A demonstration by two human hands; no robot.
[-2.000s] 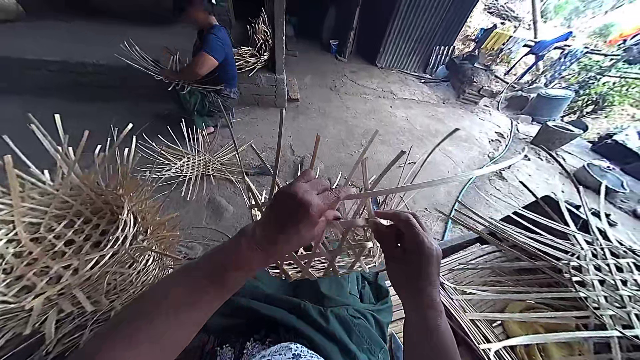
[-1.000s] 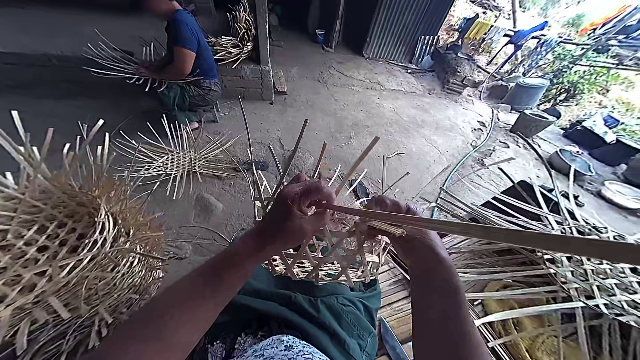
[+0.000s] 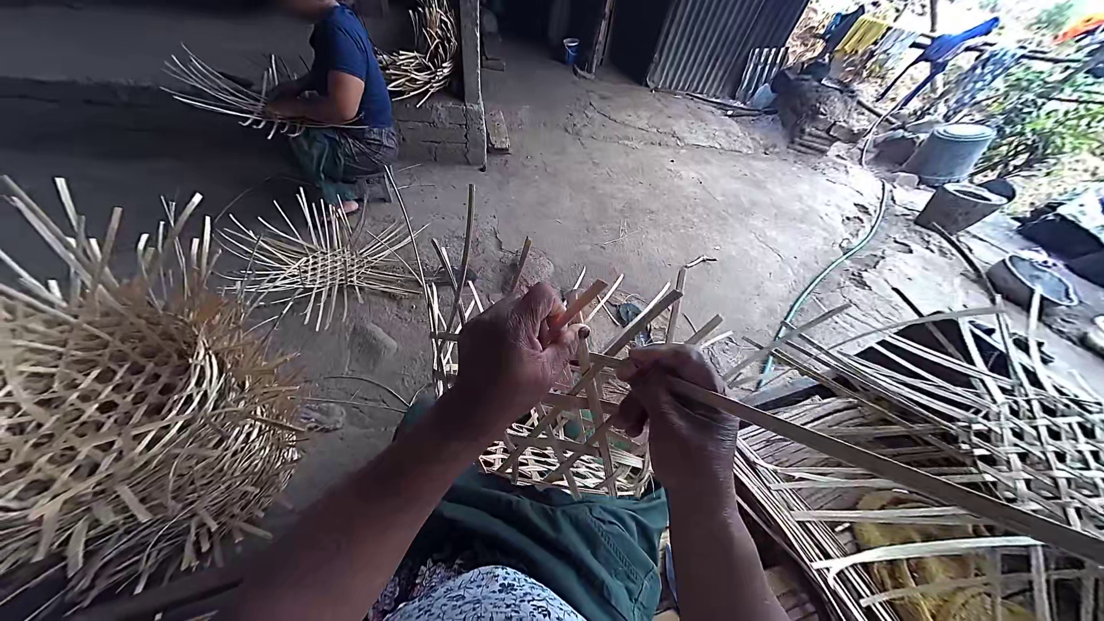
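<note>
A partly woven basket of split-bamboo strips (image 3: 569,440) rests on my lap, its loose strip ends standing up around the rim. At its upper left edge, my left hand (image 3: 517,345) pinches an upright strip between thumb and fingers. Close to its right, my right hand (image 3: 677,405) grips a long flat bamboo strip (image 3: 871,461), which runs from the basket's rim out to the lower right past the frame edge. The basket's far side is partly hidden behind my hands.
Stacked woven baskets (image 3: 112,405) stand at left. A flat woven piece (image 3: 328,266) lies on the ground (image 3: 621,190). More open-weave pieces (image 3: 1026,448) lie at right. A seated person (image 3: 341,78) weaves at upper left. A green hose (image 3: 828,276) and buckets (image 3: 949,153) are at right.
The long strip, which arched up to the right two seconds ago, now slopes down to the lower right. My right hand has turned and now grips this strip beside the rim.
</note>
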